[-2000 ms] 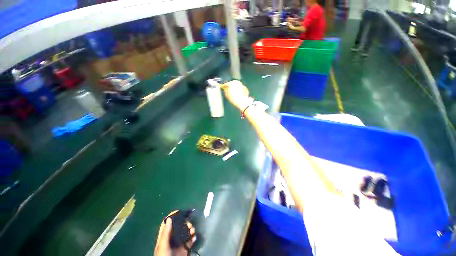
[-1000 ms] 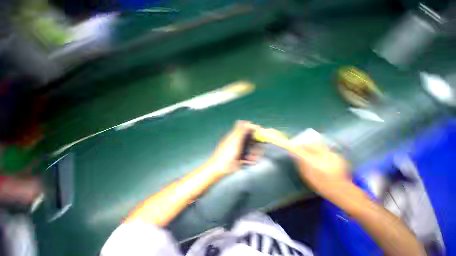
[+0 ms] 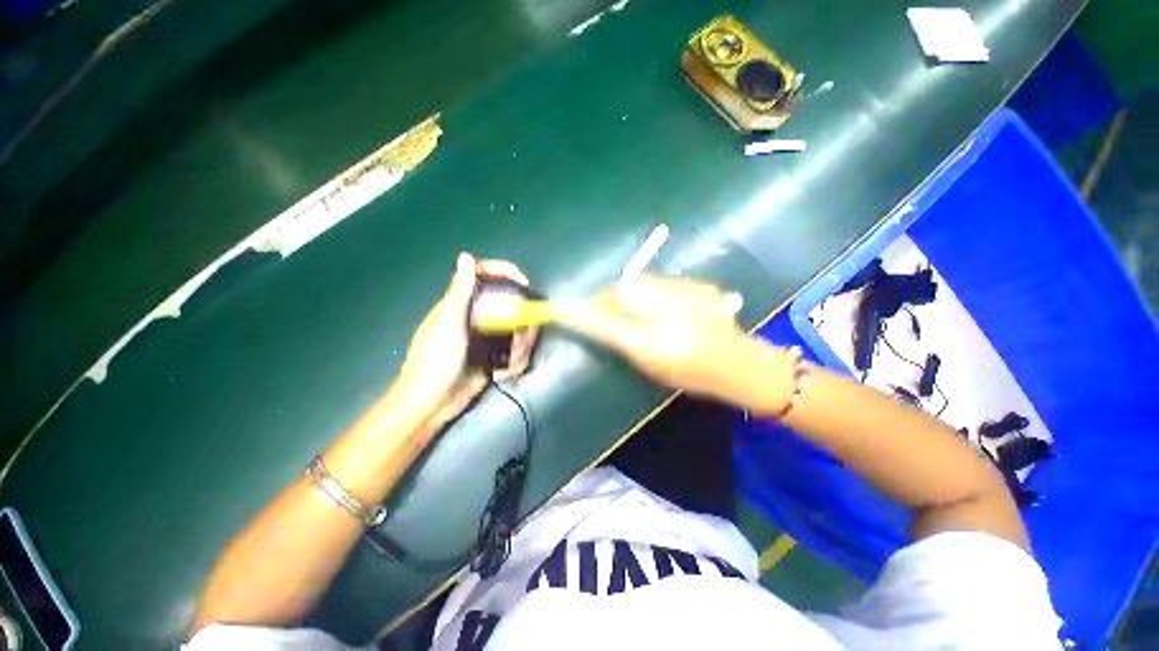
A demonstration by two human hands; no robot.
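My left hand point(image 3: 447, 333) is closed around a black power adapter point(image 3: 489, 350) over the bench near its front edge. A thin black output lead point(image 3: 506, 490) hangs from the adapter in a bundle toward my shirt. My right hand point(image 3: 674, 333) grips a yellow-handled cleaning stick point(image 3: 540, 313). Its whitish end lies against the adapter's upper face. The adapter is partly hidden by my fingers and the stick.
A yellow double-dial object point(image 3: 741, 74) lies at the bench's back, with a white strip point(image 3: 775, 148) beside it and white paper point(image 3: 947, 34) farther right. A blue tote point(image 3: 1068, 280) at right holds several adapters. A smartphone point(image 3: 34, 585) lies at far left.
Since two seconds ago, my right hand has come from the white bottle to the adapter in my left hand, now with the yellow stick. The view has turned down to the bench.
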